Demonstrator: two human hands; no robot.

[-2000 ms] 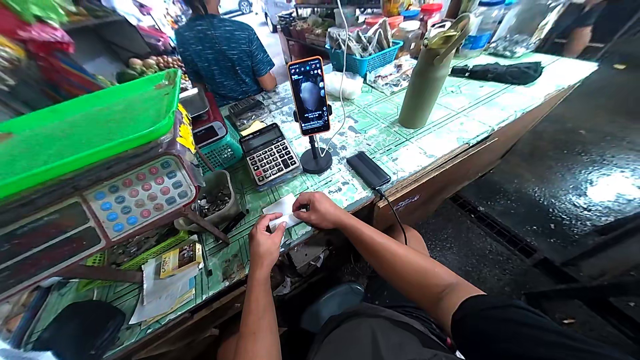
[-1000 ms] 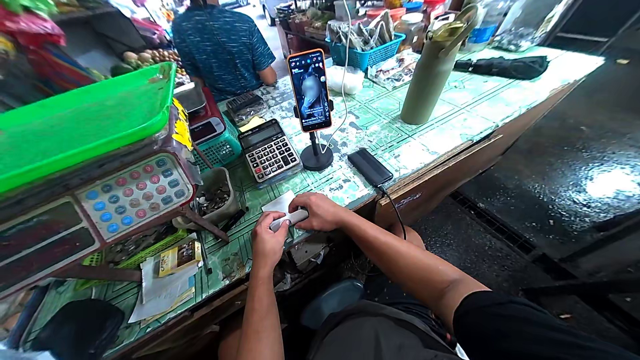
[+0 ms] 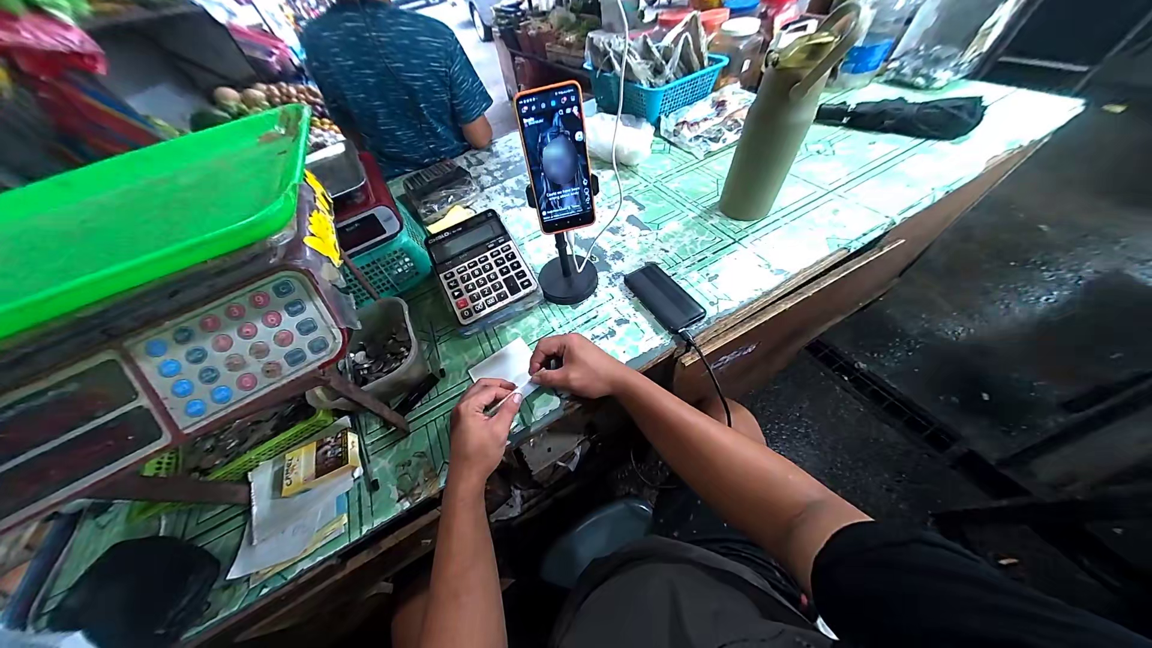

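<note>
Near the front edge of the green patterned counter, my left hand (image 3: pixel 483 423) pinches the left end of a narrow folded strip of white paper (image 3: pixel 524 385). The strip's right end is between the thumb and fingers of my right hand (image 3: pixel 576 364). A flat white sheet (image 3: pixel 504 362) lies just behind the fingers; whether it joins the strip, I cannot tell. Beyond it are a desk calculator (image 3: pixel 483 270) and an orange-cased smartphone (image 3: pixel 556 157) upright on a round-based stand (image 3: pixel 568 280). A black power bank (image 3: pixel 665 297) with a cable lies right of the stand.
A weighing scale (image 3: pixel 234 351) with a green tray (image 3: pixel 153 216) stands at left, beside a coin container (image 3: pixel 382 346). An olive bottle (image 3: pixel 774 135), a folded black umbrella (image 3: pixel 909 117) and a blue basket (image 3: pixel 657 90) stand or lie farther back. A person (image 3: pixel 391 85) is behind the counter.
The white paper between my hands looked like a wider roll one second ago and is now a thin strip. My fingers have shifted slightly around it. The phone's picture has changed.
</note>
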